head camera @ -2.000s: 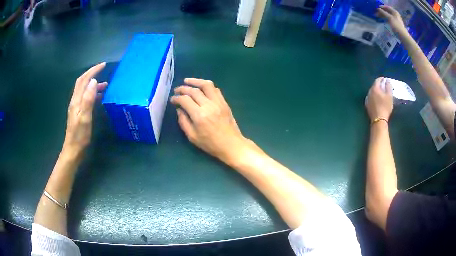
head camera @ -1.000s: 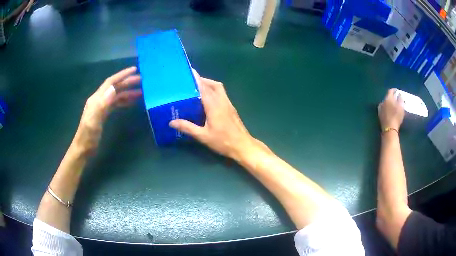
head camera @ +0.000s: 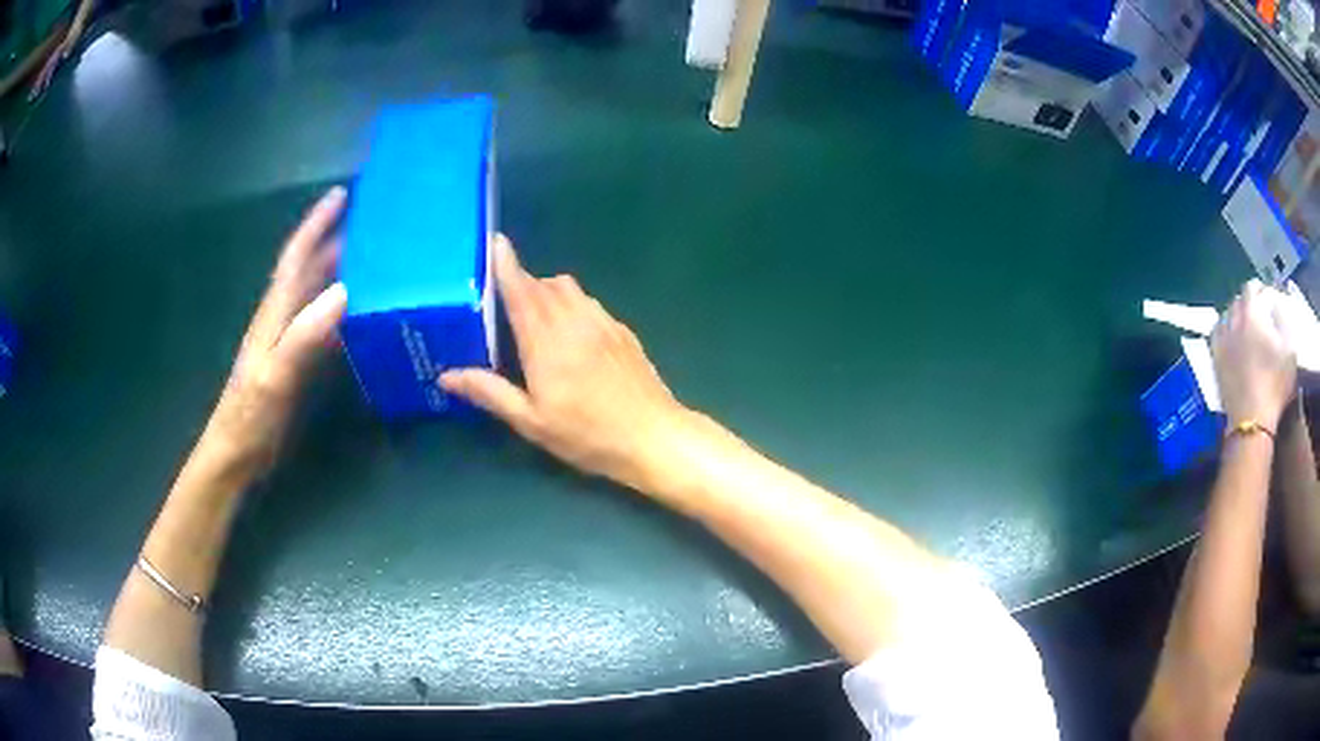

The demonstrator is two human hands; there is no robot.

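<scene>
A closed blue retail carton (head camera: 420, 210) stands on the dark-green table in front of me, its blue top up and its short blue end with small print facing me. My right hand (head camera: 586, 369) holds its right side, with the thumb on the near end and the fingers along the white long side. My left hand (head camera: 282, 340) is at the left side, slightly blurred, fingers apart and fingertips at or very near the carton; whether it presses on it is hard to tell.
At the right, another person's hand (head camera: 1257, 355) works at an open blue-and-white carton (head camera: 1184, 420). More cartons (head camera: 1025, 80) stand at the far right. A pale wooden strip (head camera: 738, 65) and a white panel (head camera: 709, 32) stand at the far side, beside a dark object (head camera: 569, 12).
Since one second ago the carton and my right hand have shifted left, and the carton has turned slightly. The neighbour's hand has moved right, to an open carton.
</scene>
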